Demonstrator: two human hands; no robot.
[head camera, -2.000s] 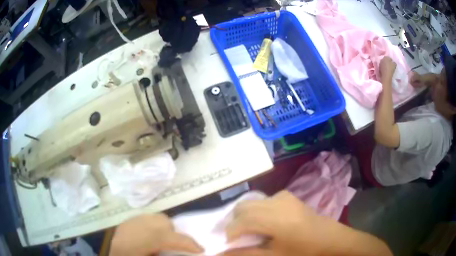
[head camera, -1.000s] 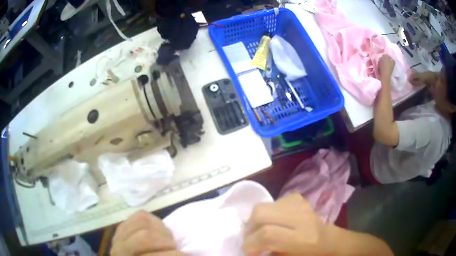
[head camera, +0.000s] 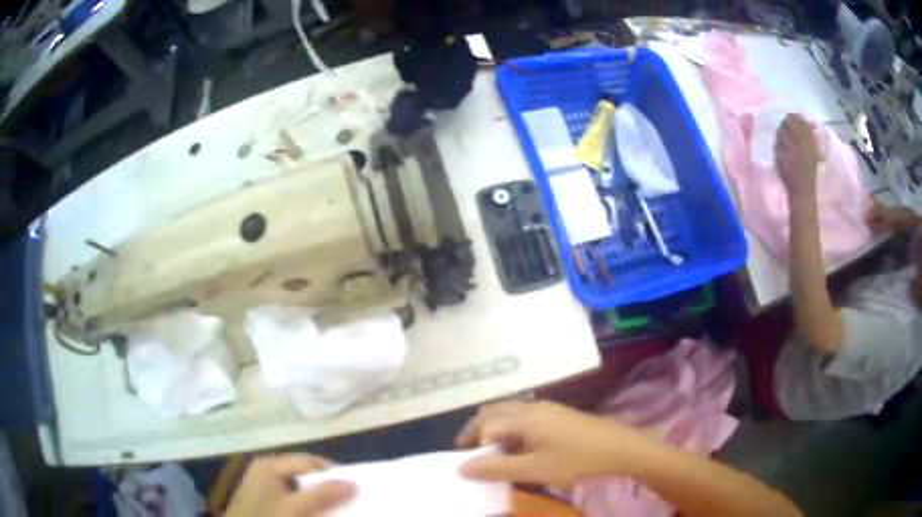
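Observation:
A white cloth piece (head camera: 409, 487) is stretched flat between my hands at the bottom edge, in front of the table; its lower part is cut off by the frame. My left hand (head camera: 288, 488) grips its left end, thumb on top. My right hand (head camera: 526, 444) grips its right end, thumb on top. Two more crumpled white pieces lie on the table by the sewing machine (head camera: 233, 247), one at the left (head camera: 182, 364) and a wider one (head camera: 326, 360) beside it.
A blue basket (head camera: 662, 278) with cards, a yellow tube and small tools stands right of a dark tray (head camera: 520, 237). A black bundle (head camera: 435, 76) lies behind the machine. Pink cloth (head camera: 682, 399) hangs below. A person at the right handles pink cloth (head camera: 748, 151) on another table.
The cloth between my hands went from loosely curved to flat with a straight upper edge. The view has shifted, so the table and basket appear further right. The other person's hand has moved on the pink cloth.

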